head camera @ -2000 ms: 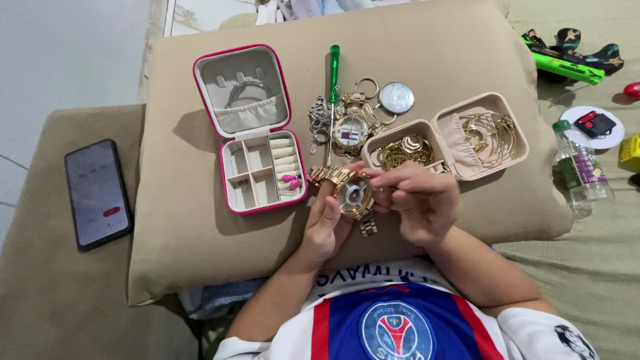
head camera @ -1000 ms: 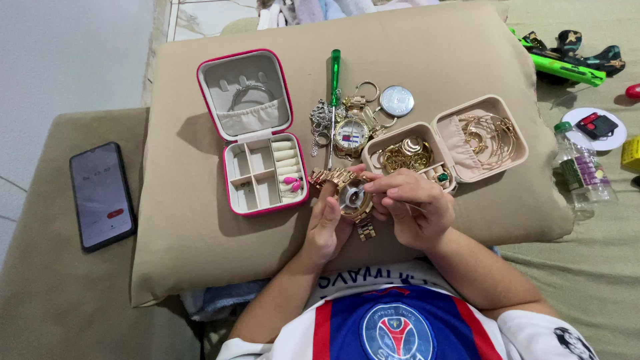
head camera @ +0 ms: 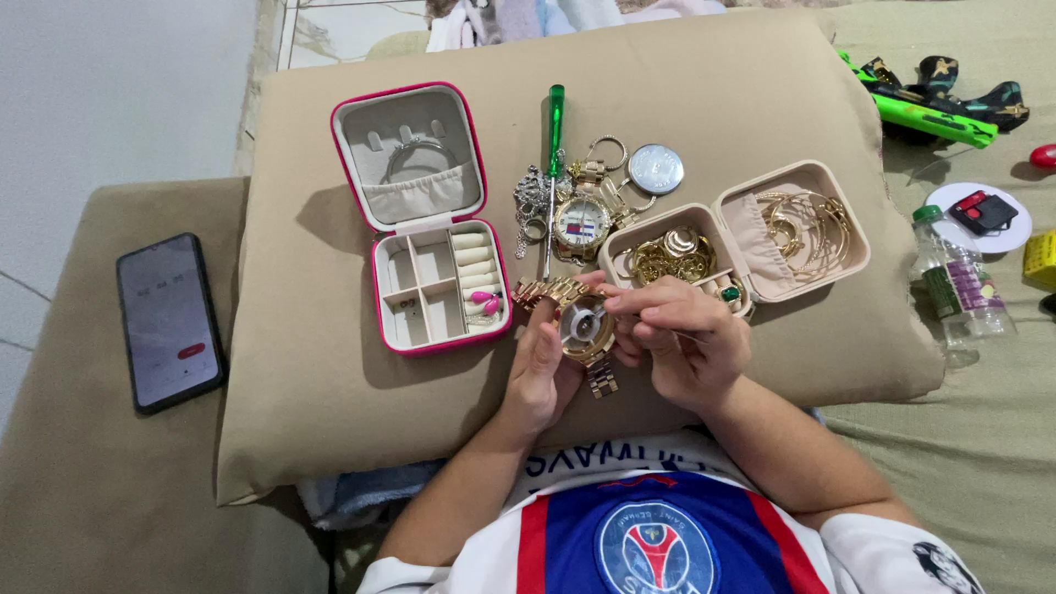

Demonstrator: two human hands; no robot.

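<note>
My left hand (head camera: 540, 375) holds a gold-coloured wristwatch (head camera: 587, 328) with its case open and a pale ring and metal parts showing inside. My right hand (head camera: 689, 342) has its fingertips pinched at the right rim of the case; whether they grip a small part cannot be told. Just beyond the hands lie a green-handled screwdriver (head camera: 556, 132), a second gold watch with a white dial (head camera: 582, 223), a round silver disc (head camera: 656, 169) and a silver chain (head camera: 532, 198). An open cream jewellery box (head camera: 858, 252) with gold jewellery stands beside my right hand.
On the cushion (head camera: 313, 445), a pink-edged jewellery box (head camera: 505, 326) stands open left of the hands. A phone (head camera: 171, 322) lies at the far left. To the right are a plastic bottle (head camera: 961, 285), a white round lid (head camera: 1019, 219) and a bright green toy-like object (head camera: 932, 120).
My right hand has shifted slightly over the watch case, uncovering and covering the green-stoned ring in the cream box. The watch stays in my left hand.
</note>
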